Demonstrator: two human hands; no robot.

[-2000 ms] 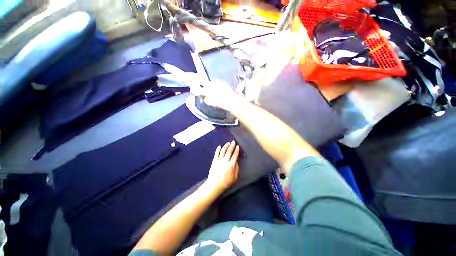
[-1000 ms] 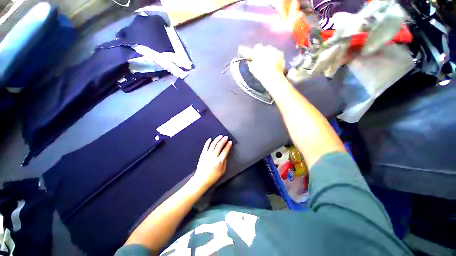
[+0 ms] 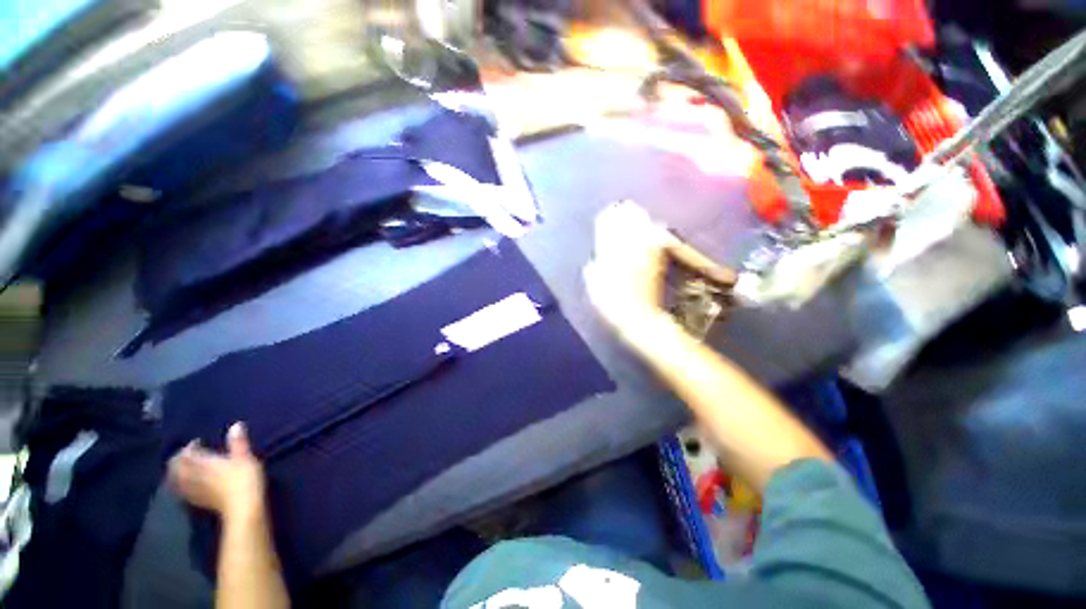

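Note:
A dark navy fabric panel (image 3: 393, 393) lies flat before me, with a white strip (image 3: 491, 322) near its right end and a dark line running left from it. My left hand (image 3: 220, 478) is at the panel's left end, thumb and fingers apart, with no clear hold on the cloth. My right hand (image 3: 625, 268) is blurred, right of the panel and above the table. The iron (image 3: 699, 292) shows blurred directly beside the right hand and wrist. Whether the fingers hold it cannot be told.
A navy pile with white strips (image 3: 310, 220) lies on the far side of the grey table (image 3: 566, 179). A red basket (image 3: 822, 54) stands far right, with a ragged hose (image 3: 1000, 113) before it. A blue crate (image 3: 694, 512) is below the table edge. A blue padded form (image 3: 155, 125) is far left.
My left hand has moved from the panel's right end to its left end. The iron, earlier over the strip end, then on the bare table, is now farther right. The view has shifted.

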